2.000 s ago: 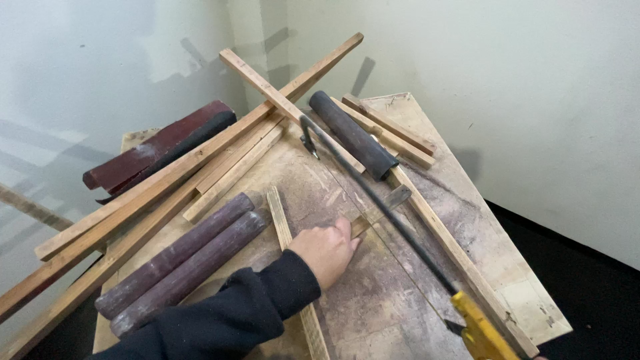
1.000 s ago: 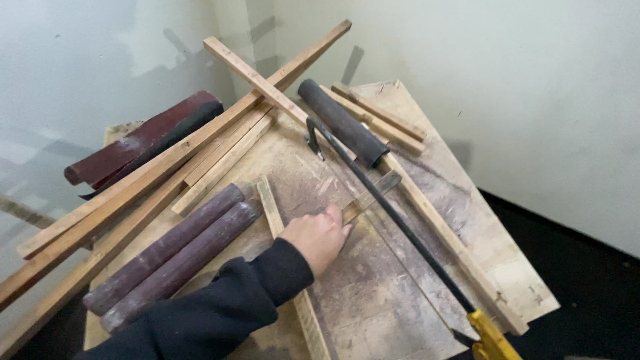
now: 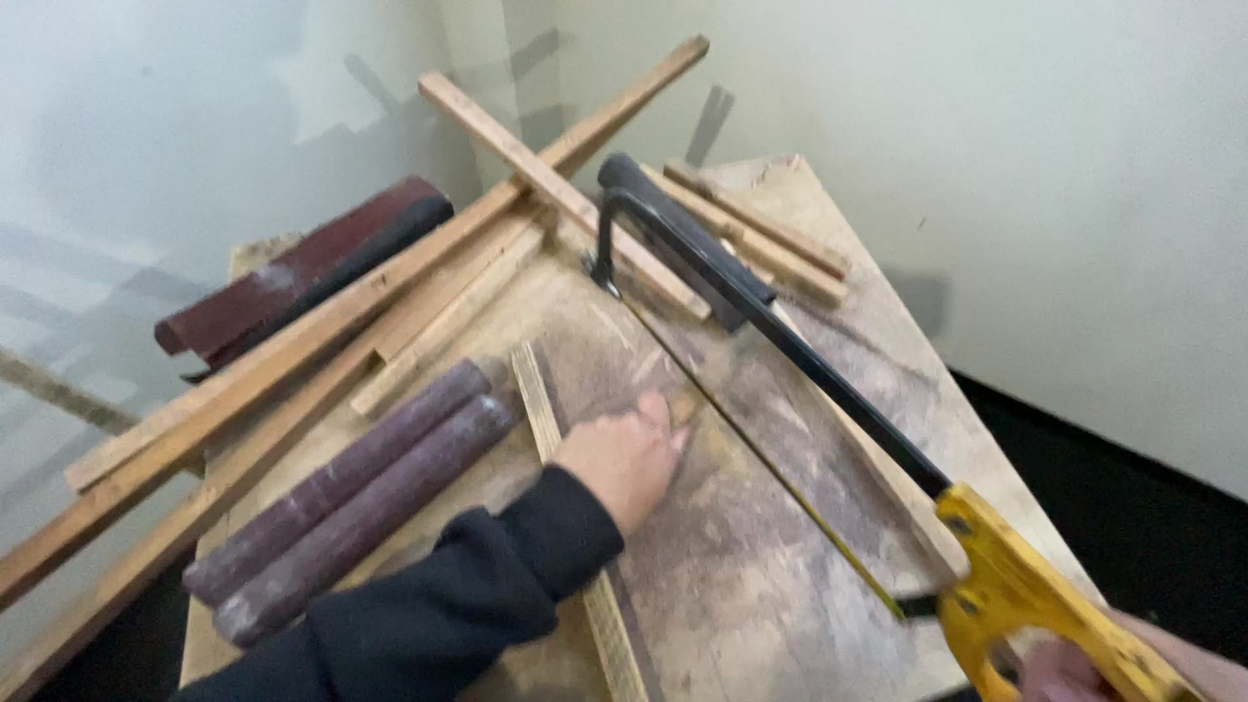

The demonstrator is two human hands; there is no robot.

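My left hand point(image 3: 624, 463), in a black sleeve, is low over the board, its fingertips closed on a small wooden piece point(image 3: 686, 408) that is blurred and mostly hidden. My right hand point(image 3: 1063, 671) is wrapped around the yellow handle point(image 3: 1014, 585) of a hacksaw at the lower right. The saw's black frame point(image 3: 780, 336) slants up and left, and its thin blade point(image 3: 751, 444) passes just right of my left fingertips. A narrow wooden strip point(image 3: 536, 395) runs under my left wrist.
The worn wooden tabletop point(image 3: 780, 585) carries two purplish rolls point(image 3: 331, 487) at left and dark red sheet rolls point(image 3: 302, 263) behind. Long wooden battens point(image 3: 322, 322) cross at the back left. A dark grey roll point(image 3: 682, 234) and short wooden sticks point(image 3: 770, 234) are behind the saw.
My right hand has come into view on the saw handle. The wooden piece's grey end, which showed beyond the blade, is no longer seen there.
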